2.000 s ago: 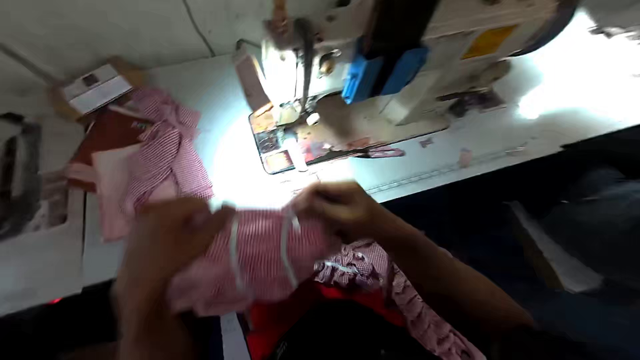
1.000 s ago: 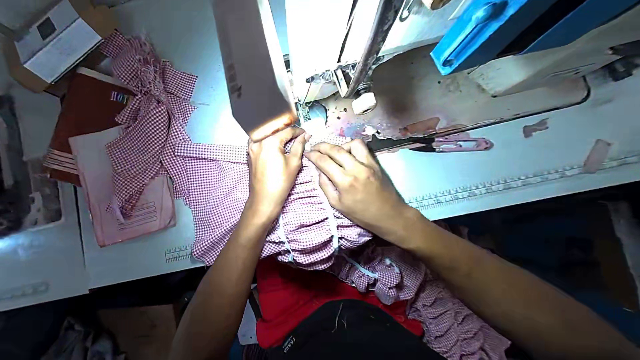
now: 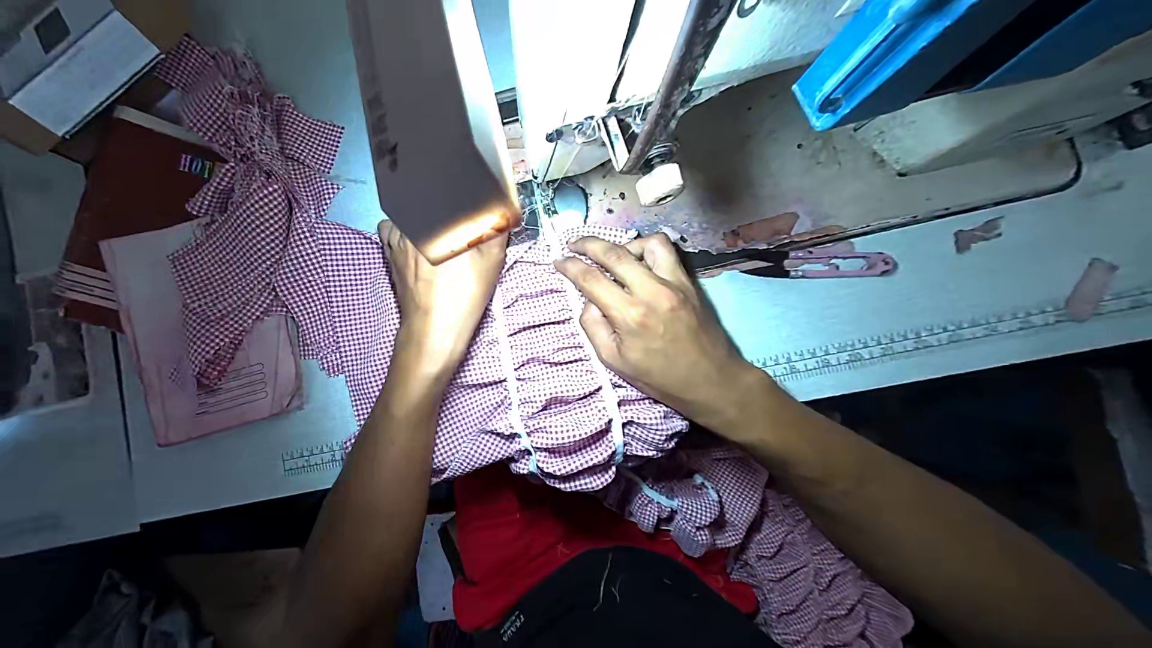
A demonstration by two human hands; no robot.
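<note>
Gathered red-and-white checked fabric with two white elastic strips lies below the needle area of a sewing machine, its lower part hanging over the table's edge. My left hand rests on the cloth just left of the presser foot; a grey lamp or plate hides its fingertips, so its grip cannot be told. My right hand lies on the gathers right of the foot, fingers bent, pressing the cloth near the white strip. Pink-handled thread snips lie right of my right hand.
At the left, more checked fabric lies over a brown notebook and a pinkish paper booklet. A cardboard box stands behind them. A measuring tape runs along the front edge. A blue part sits at the upper right.
Two seconds ago both hands held the gathered fabric in front of the machine; now it lies at the presser foot under them. The view has moved closer. Since one second ago the hands have barely moved.
</note>
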